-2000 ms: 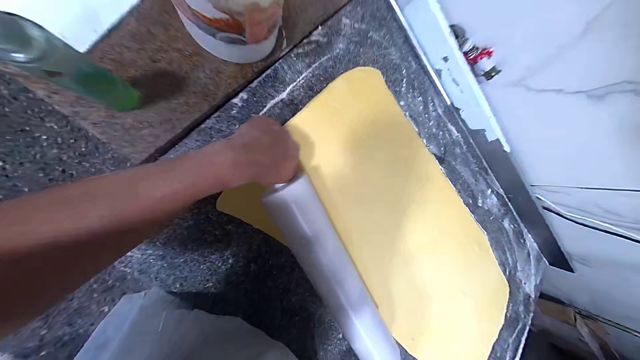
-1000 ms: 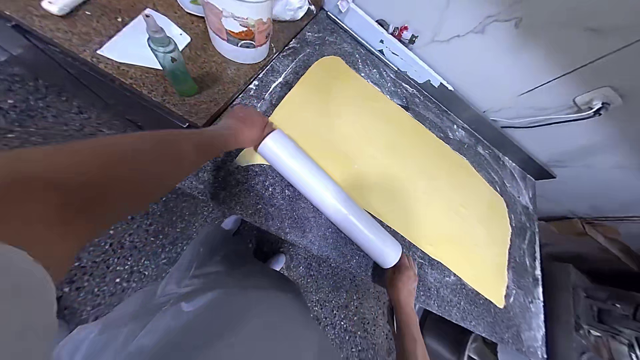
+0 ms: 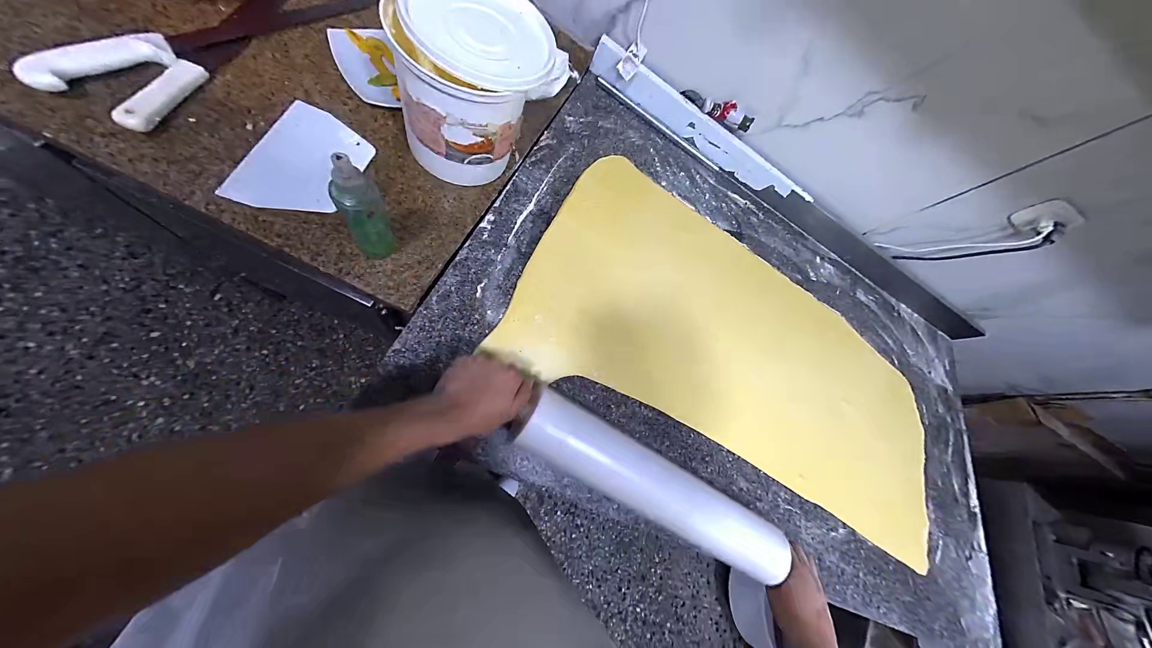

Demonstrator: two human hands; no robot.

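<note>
A large sheet of yellow dough (image 3: 720, 333) lies flat on a flour-dusted dark stone counter (image 3: 945, 594). Along the counter's near edge, a thick white rolling pin (image 3: 652, 481) is held slantwise, beside the dough. My left hand (image 3: 486, 396) is closed around the pin's upper-left end, close to the dough's near left corner. At the lower-right end is my right hand (image 3: 801, 598), which grips the pin there; its fingers are partly hidden by the roller.
On the adjoining brown counter (image 3: 261, 243) stand a white lidded bucket (image 3: 463, 126) and a green spray bottle (image 3: 363, 211), near a white sheet (image 3: 288, 162) and white-handled tools (image 3: 99, 63). A raised metal strip (image 3: 882, 261) borders the marble wall, which has a cable outlet (image 3: 1044, 216).
The rolling pin, along the dough's near edge before, has moved toward my body with both hands. My right hand, out of view two seconds ago, shows at its end. The view has shifted.
</note>
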